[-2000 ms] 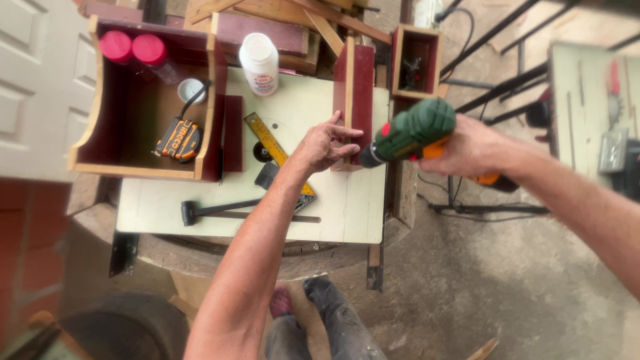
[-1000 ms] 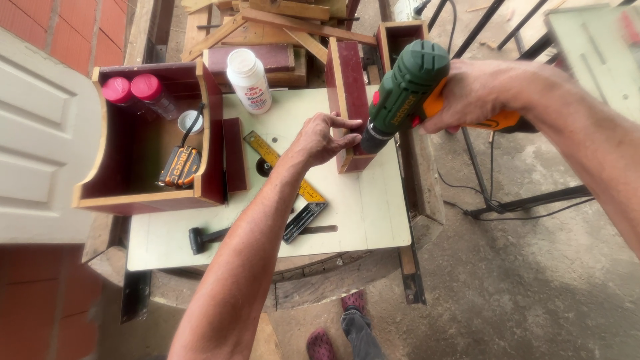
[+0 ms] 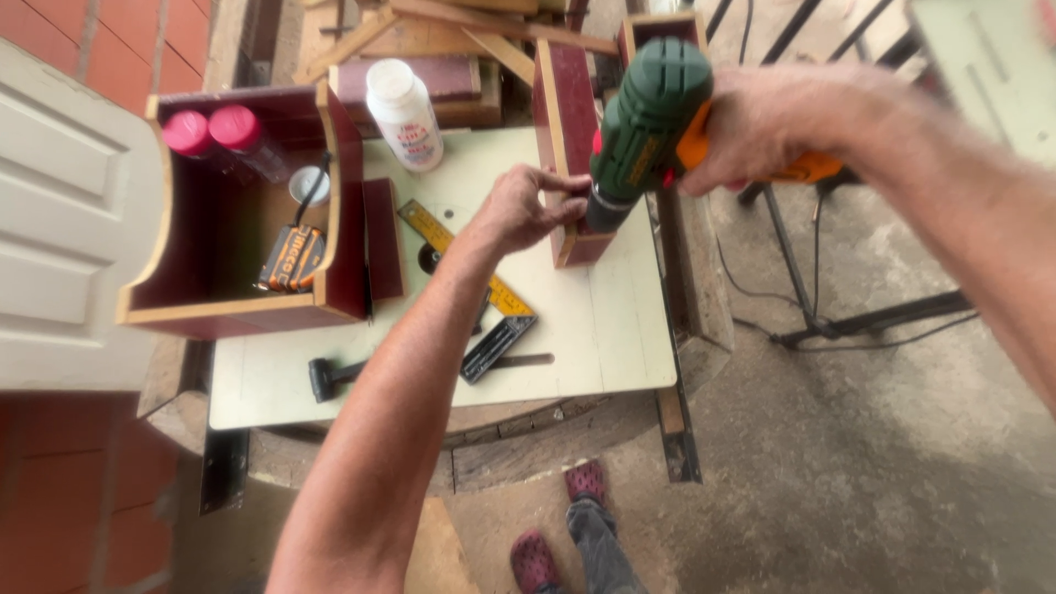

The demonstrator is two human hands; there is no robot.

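My right hand (image 3: 734,124) grips the orange handle of a green power drill (image 3: 652,115), its dark chuck angled down at a dark red wooden box (image 3: 573,107) with pale edges. The drill's tip is hidden against the box. The fingers of my left hand (image 3: 536,206) pinch at the box's near end, right beside the chuck; whether they hold a small piece there cannot be told. A yellow-bladed try square (image 3: 516,305) and a black hammer (image 3: 323,379) lie on the pale board (image 3: 610,346), partly behind my left forearm.
On the left, an open red wooden box (image 3: 239,313) holds pink-capped bottles (image 3: 235,128), a white cup (image 3: 309,185) and an orange-black tape measure (image 3: 293,257). A white glue bottle (image 3: 404,115) stands behind. Wood offcuts (image 3: 412,37) lie at the back; a black metal stand (image 3: 792,264) and cable are at right.
The drill has tilted more upright over the red box, its chuck lower than two seconds ago. My left hand has stayed at the box's near end. The view has shifted somewhat.
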